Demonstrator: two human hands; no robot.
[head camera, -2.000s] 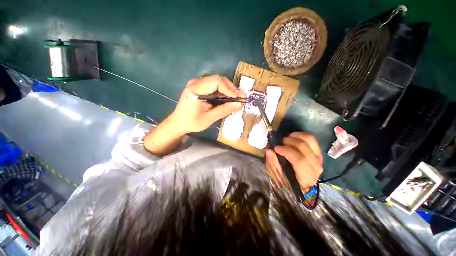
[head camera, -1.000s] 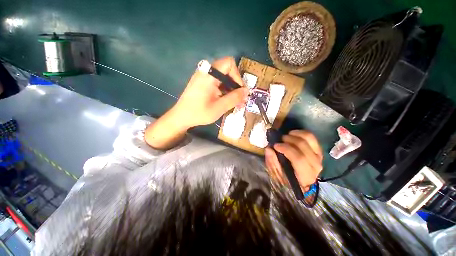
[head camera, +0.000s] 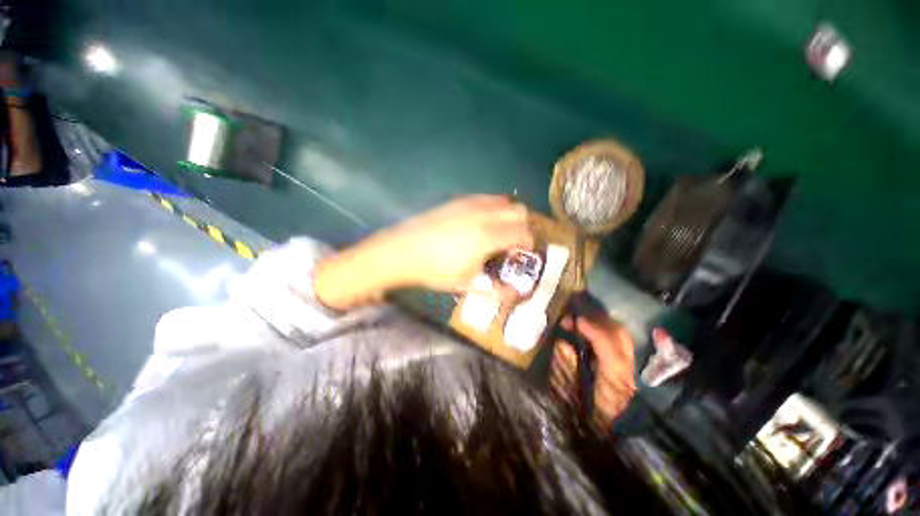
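The frame is blurred. A small circuit board with a white rim (head camera: 521, 270) lies on the tan block (head camera: 525, 355) between white pads (head camera: 526, 325). My left hand (head camera: 444, 247) is over the block's left side, its bent fingers at the board's upper left edge; what they grip is hidden or blurred. My right hand (head camera: 605, 358) is at the block's lower right, closed around the dark soldering iron (head camera: 582, 338). The iron points up towards the round dish, clear of the board; its tip is not distinct. A thin solder wire (head camera: 313, 189) runs towards my left hand.
The solder spool (head camera: 208, 140) stands at the upper left. The round dish with grey fill (head camera: 597, 191) is just above the block. The black fan (head camera: 681, 227), a white-and-red piece (head camera: 666, 358) and a pale tray (head camera: 795, 435) are at the right. Another person's arm (head camera: 20, 126) shows at the left edge.
The view has shifted, so the bench sits lower. The iron has left the board and points towards the dish. My left hand has turned over, and its black stick no longer shows.
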